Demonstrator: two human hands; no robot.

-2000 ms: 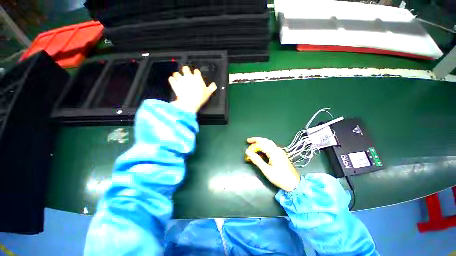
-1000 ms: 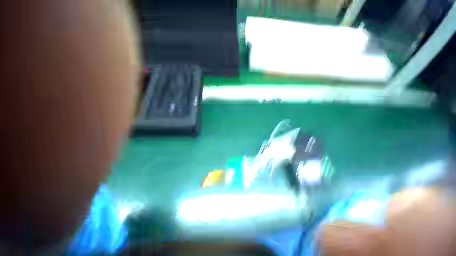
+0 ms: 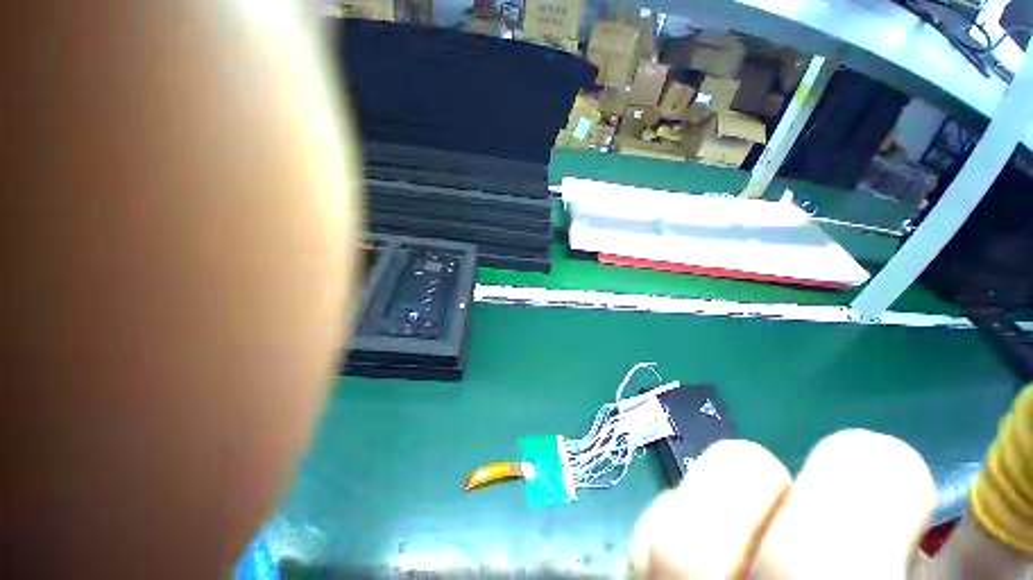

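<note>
My left hand (image 3: 170,283) is a large blurred shape very close to the camera, covering the left side; its fingertips cannot be made out. My right hand (image 3: 793,515) is close to the camera at the bottom right, cut off by the edge, its fingers curled. A yellow finger cot (image 3: 1008,482) shows at the right edge. The green adapter board (image 3: 547,470) lies on the bench with an orange flex strip (image 3: 494,475) on its left. White wires (image 3: 606,445) join it to the black test box (image 3: 697,419), partly hidden by my right hand.
A black foam tray (image 3: 453,340) stands left, partly hidden by my left hand. Stacked black foam trays (image 3: 464,210) are behind it. White foam sheets (image 3: 702,232) lie on a red tray (image 3: 725,272) at the rear. A pale post (image 3: 952,210) rises at the right; cartons (image 3: 651,85) are beyond.
Since two seconds ago, both hands have left the tray and bench and come close to the camera. The view has tilted up, showing cartons behind. The adapter board and orange strip are now uncovered.
</note>
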